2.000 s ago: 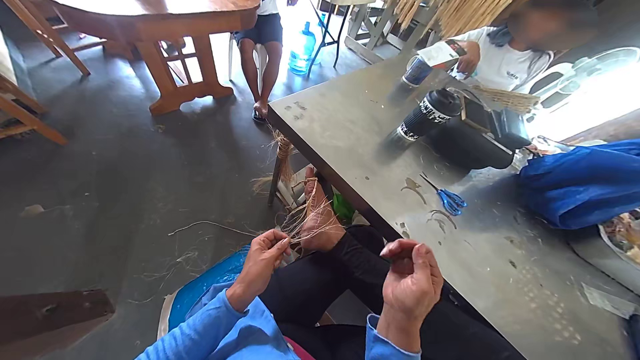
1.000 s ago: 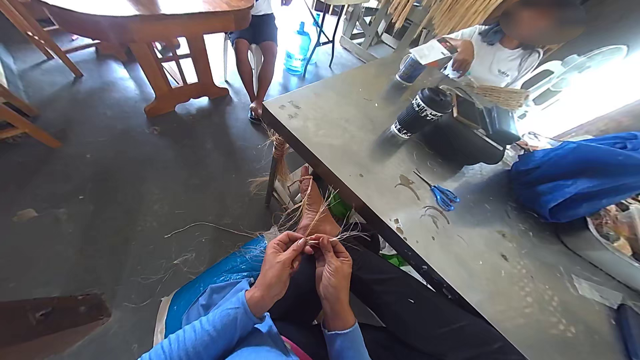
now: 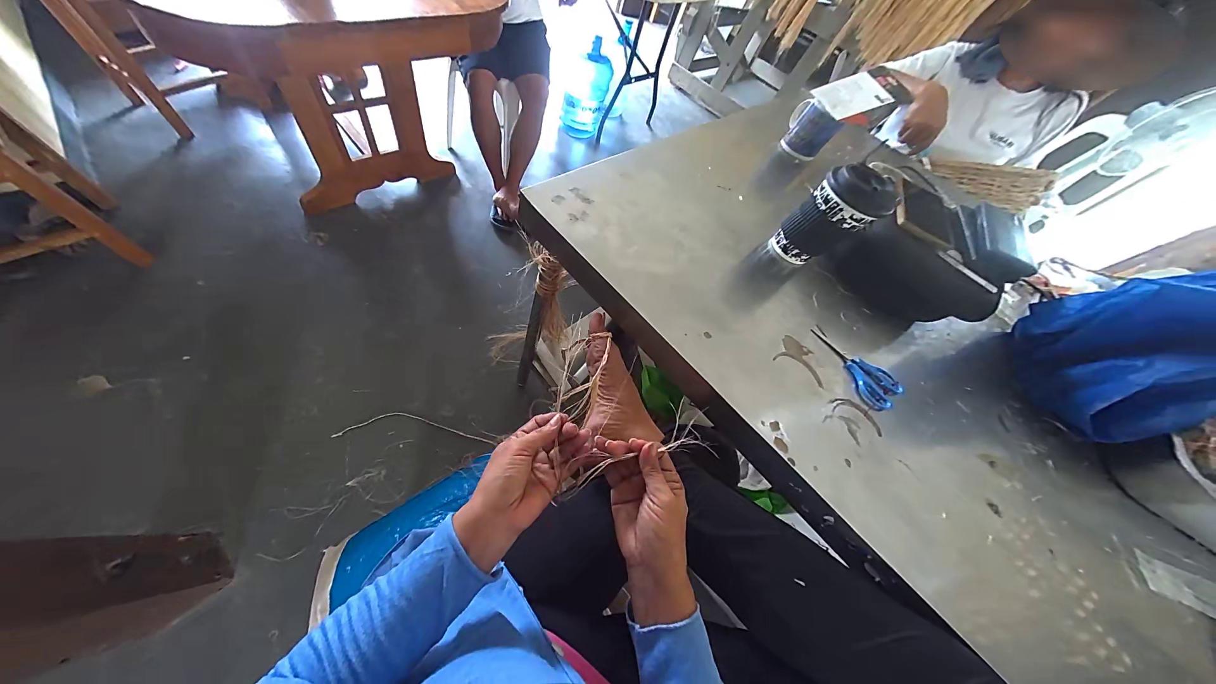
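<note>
Pale plant-fibre strands [image 3: 579,375] loop around the toes of a bare foot [image 3: 616,394] and run down to my hands. My left hand [image 3: 522,475] pinches some of the strands between thumb and fingertips, just below the foot. Close beside it on the right, my right hand [image 3: 648,494] grips the strands too, with loose ends fanning out past its thumb. A bundle of brown fibre [image 3: 548,285] is tied at the table leg beyond the foot. Blue-handled scissors [image 3: 869,380] lie on the grey table to the right, their blades partly spread.
The grey table's edge [image 3: 665,366] runs diagonally by my right side. On it stand a black tumbler [image 3: 836,211], a mug [image 3: 809,131], a black bag [image 3: 912,271] and a blue cloth [image 3: 1121,351]. A co-worker sits across it. A wooden table [image 3: 328,47] and a seated person are farther off.
Two seconds ago my hands were apart, the right over the table edge; it has since come in beside the left. Since one second ago they have parted slightly, strands between them.
</note>
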